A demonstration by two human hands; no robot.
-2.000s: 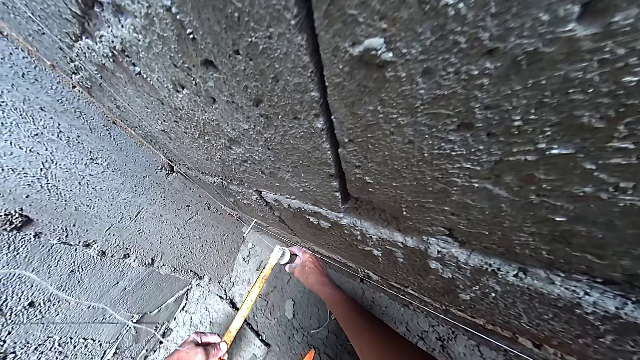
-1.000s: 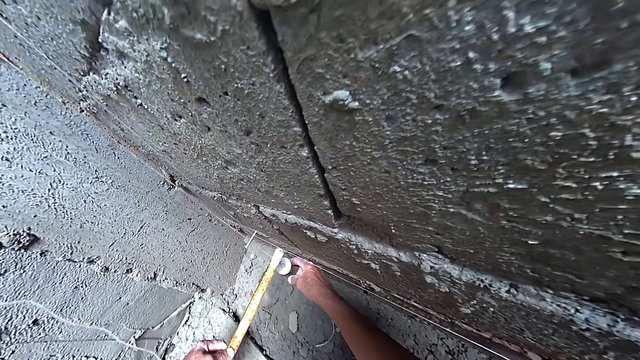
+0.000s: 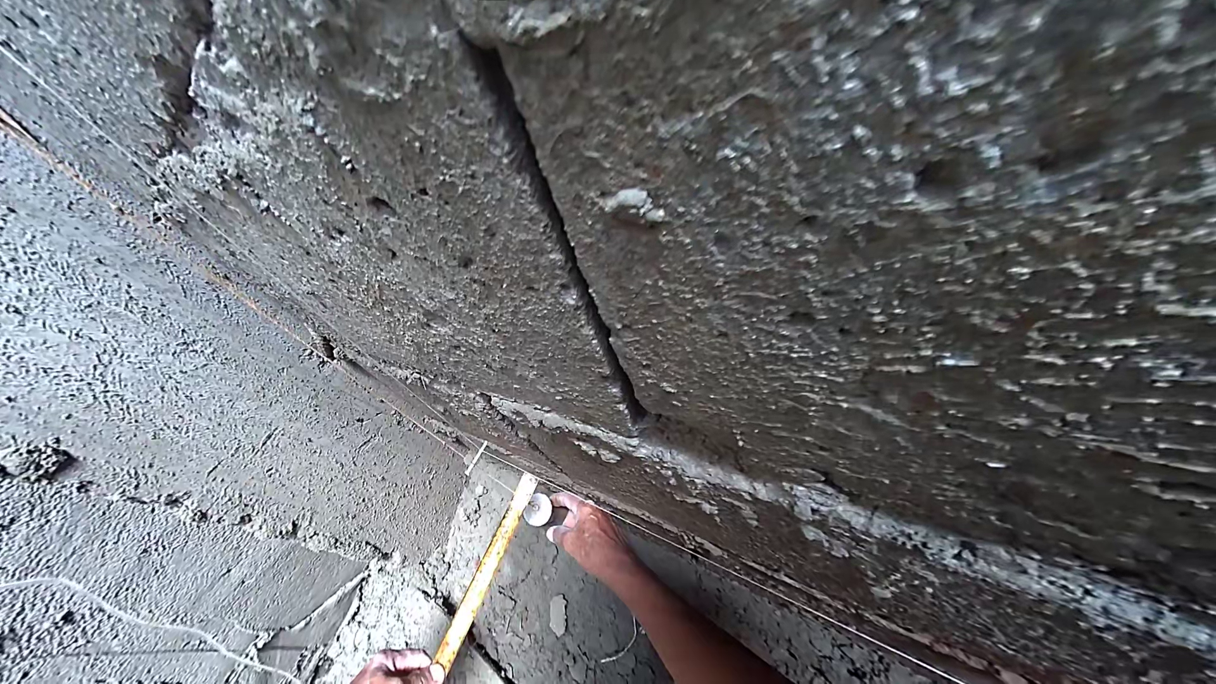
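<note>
My left hand [image 3: 397, 667] grips the lower end of a yellow measuring strip [image 3: 483, 575], worn and stained, at the bottom edge of the view. The strip slants up toward a taut string [image 3: 731, 570] along the foot of the rough wall. My right hand [image 3: 587, 532] is beside the strip's upper end, thumb and fingers at a small round whitish disc [image 3: 538, 509]. Whether the fingers close on the disc is not clear. A short thin pale stick [image 3: 476, 458] lies near the string, just left of the strip's top.
A rough block wall [image 3: 807, 285] with a deep vertical joint [image 3: 570, 256] fills the upper right. Textured wet-looking mortar [image 3: 190, 380] spreads on the left. A loose white cord [image 3: 123, 613] curves across the lower left, near a lump of mortar [image 3: 36, 460].
My right hand and the disc have shifted slightly down from the strip's upper end, leaving that end more exposed. My left hand still holds the lower part.
</note>
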